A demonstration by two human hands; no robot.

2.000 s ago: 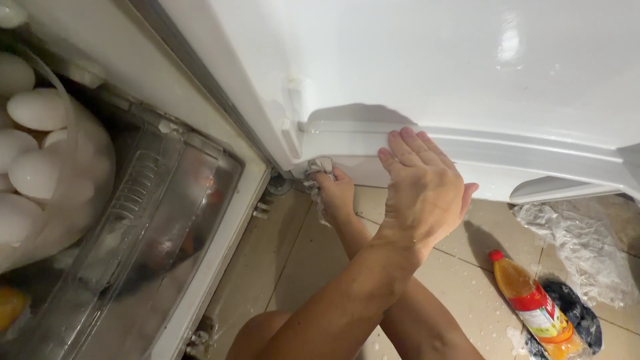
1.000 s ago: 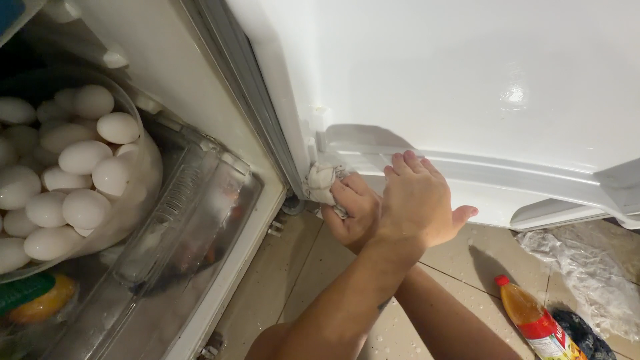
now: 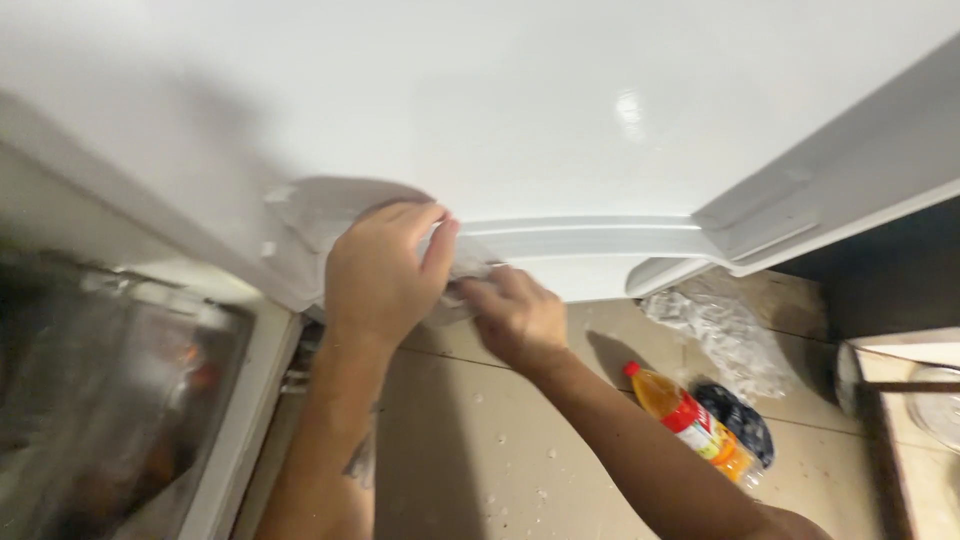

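My left hand (image 3: pixel 382 277), thumb and fingers curved, is at the lower inner edge of an open white refrigerator door (image 3: pixel 525 135). To its right, my right hand (image 3: pixel 521 315) has its fingers closed on a blurred, crumpled whitish cloth or wrap (image 3: pixel 469 259). This material extends up toward my left thumb; whether my left fingers grip it is hidden. A ridged shelf-like rail (image 3: pixel 585 241) runs rightward from my hands along the door.
On the tiled floor (image 3: pixel 525 450), which has wet spots, lie an orange drink bottle (image 3: pixel 686 416) with a red cap, a black plastic bag (image 3: pixel 739 420) and crumpled clear plastic (image 3: pixel 720 330). A clear refrigerator drawer (image 3: pixel 135 375) is at left; a light-topped surface (image 3: pixel 915 420) stands at right.
My forearms, crossed before, are now uncrossed: my left hand has moved to the left of my right. The crumpled material is no longer at the door's left corner. The view has shifted right.
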